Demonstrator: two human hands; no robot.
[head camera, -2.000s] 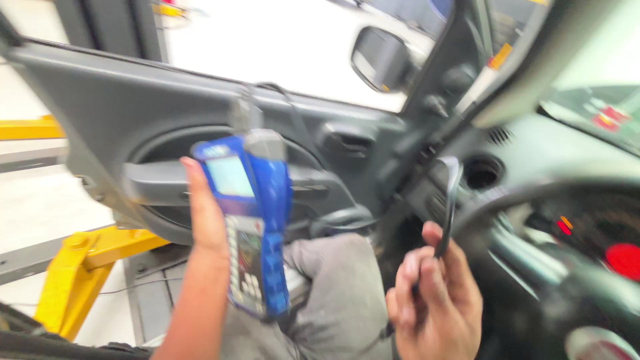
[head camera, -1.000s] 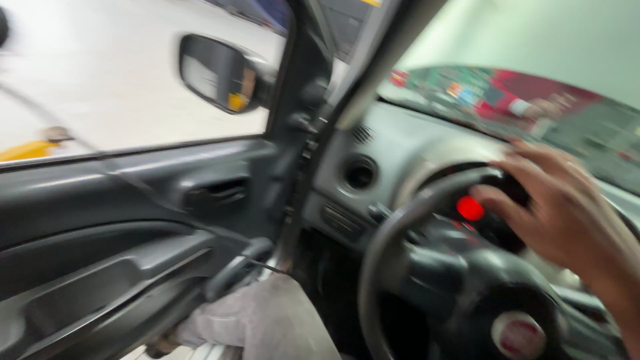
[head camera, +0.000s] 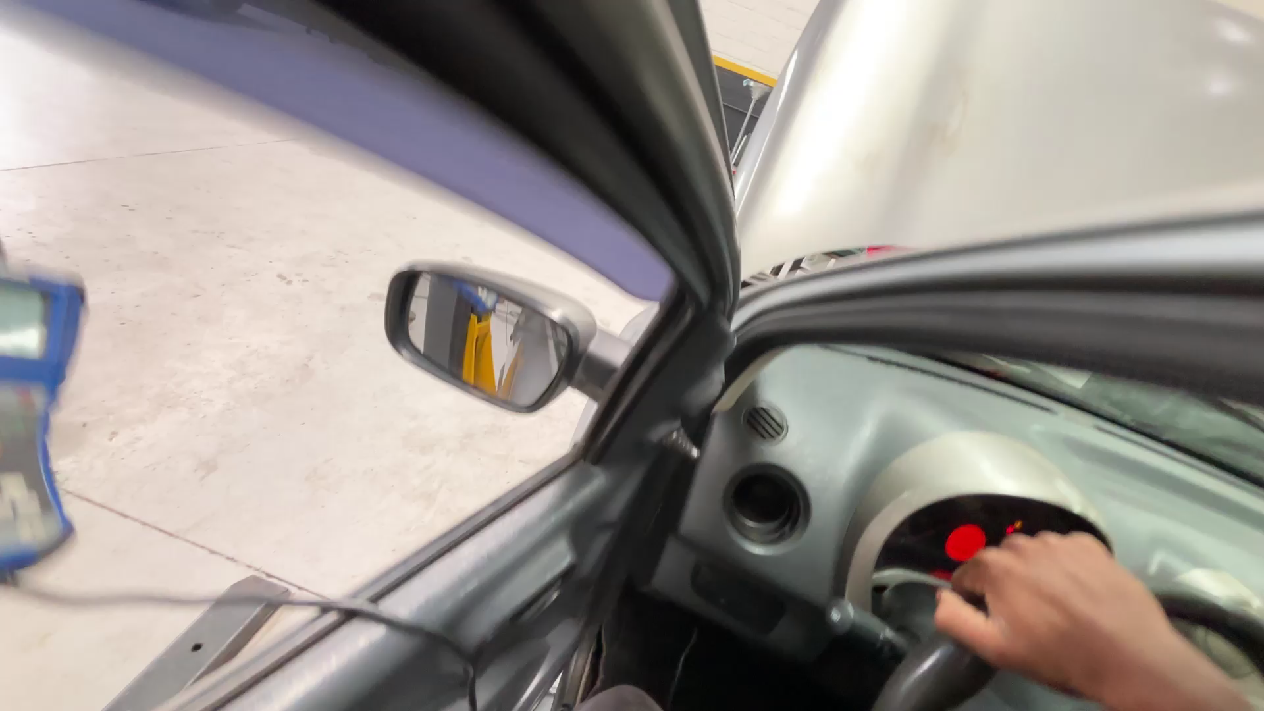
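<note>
My right hand is closed over the top of the car's black steering wheel, in front of the instrument cluster, where a red light glows. At the left edge of the view is a blue and grey handheld diagnostic tool with a small screen, partly cut off. A dark cable runs from its lower end over the sill of the door and down inside. My left hand is not in view, and what bears the tool cannot be seen.
The door stands open beside the dashboard, with its side mirror outside. The windscreen pillar rises between them. A metal lift arm lies low outside, above a pale workshop floor.
Two seconds ago my right hand held a dark cable and my left hand the tool, over my lap; now my right hand is on the steering wheel. The view has swung strongly.
</note>
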